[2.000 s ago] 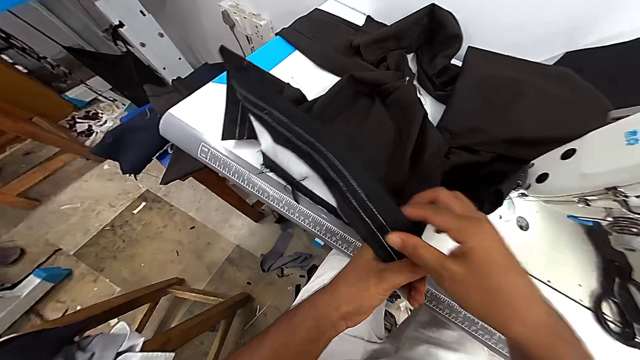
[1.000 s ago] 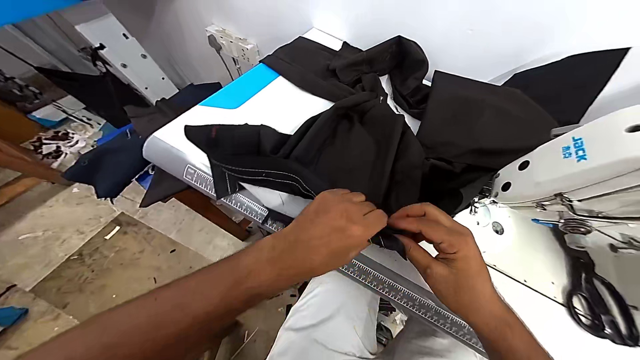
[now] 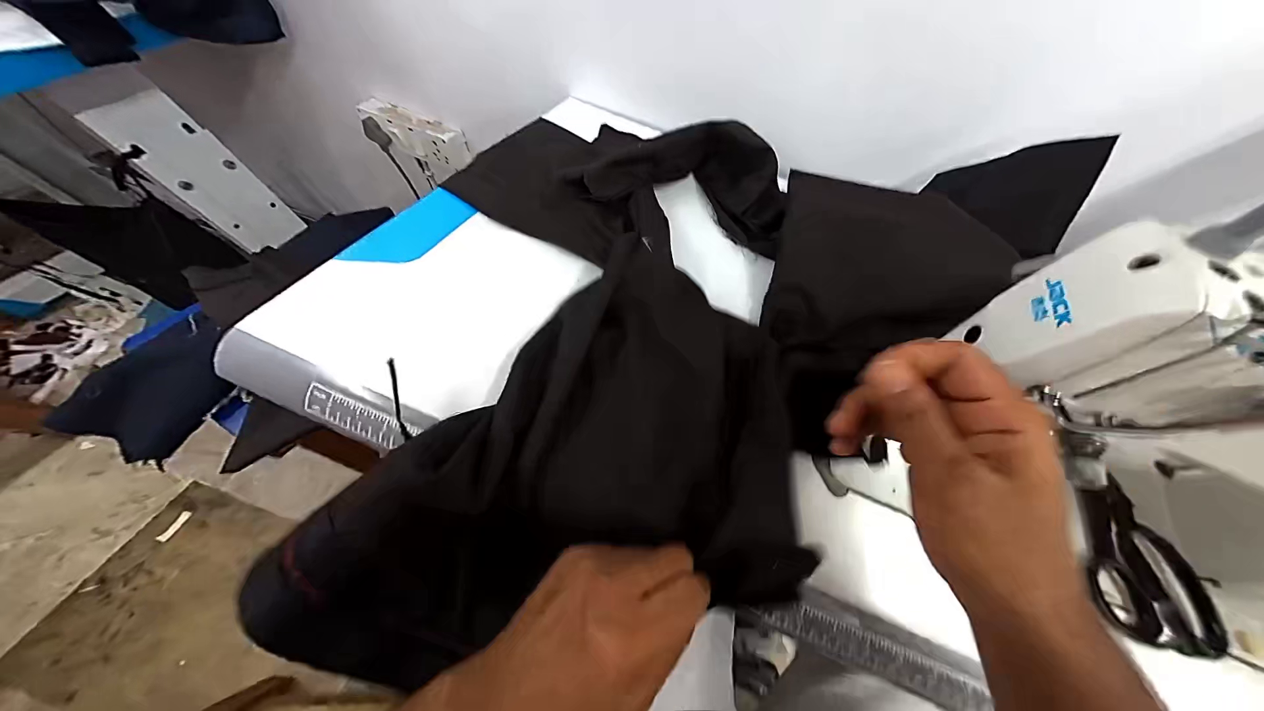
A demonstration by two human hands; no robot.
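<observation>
A black garment (image 3: 632, 415) lies bunched over the front of the white sewing table, its lower left part hanging past the ruler edge. My left hand (image 3: 607, 617) is closed on the garment near the table's front edge. To its right, above the table by the sewing machine, my right hand (image 3: 948, 415) is raised with curled fingers; whether it pinches anything small cannot be told. More black fabric (image 3: 879, 257) lies behind, towards the wall. The white Jack sewing machine (image 3: 1116, 296) stands at the right.
Black-handled scissors (image 3: 1150, 583) lie on the machine's right side. A printed ruler (image 3: 869, 642) runs along the table's front edge. A socket board (image 3: 420, 138) with a plug is on the wall. Dark cloth pieces (image 3: 148, 385) hang at the left, near another machine.
The garment's stitched edge, earlier between both hands, is no longer visible, and its cloth now hangs over the front edge. My right hand has come away from my left and risen towards the machine.
</observation>
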